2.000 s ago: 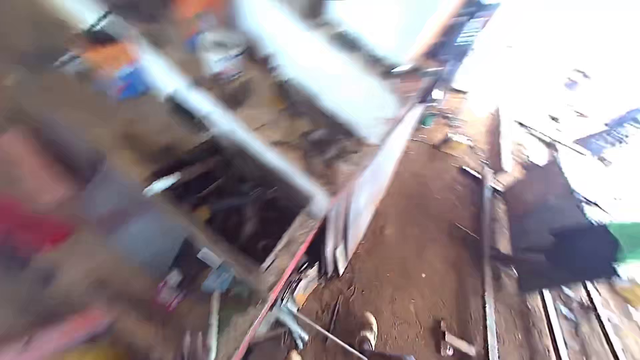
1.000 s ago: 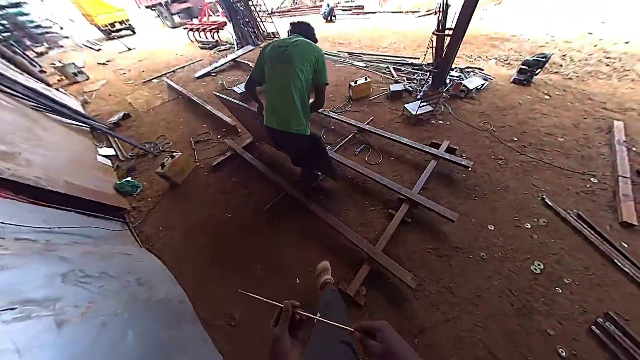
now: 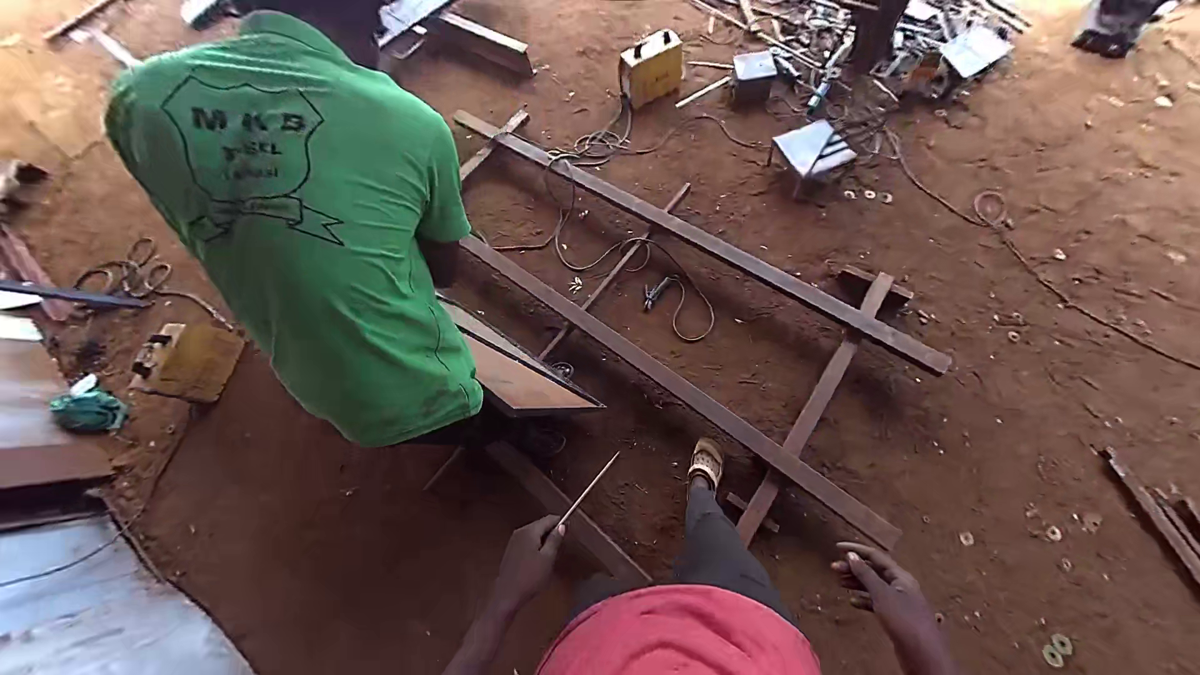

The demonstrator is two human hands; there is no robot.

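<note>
My left hand (image 3: 532,553), low in the centre of the head view, is closed around one end of a thin rod (image 3: 591,487), whose free end points up and to the right. My right hand (image 3: 881,586), at the lower right, holds nothing and has its fingers apart, just below the end of a long metal bar (image 3: 684,394). That bar and a second long bar (image 3: 731,253) lie roughly parallel across a crosspiece (image 3: 816,412). One of my feet, in a tan shoe (image 3: 706,464), is on the dirt between the bars.
A person in a green shirt (image 3: 309,244) bends beside the bars at left, near a flat panel (image 3: 516,370). Cables (image 3: 600,141) and an electrode holder (image 3: 659,292) lie on the ground. A yellow box (image 3: 652,70), a small metal stool (image 3: 813,150) and scrap metal (image 3: 797,37) are farther back.
One second ago both hands were at the rod; now only my left hand holds it, and my right hand has let go and moved right. The view is nearer to the person in green.
</note>
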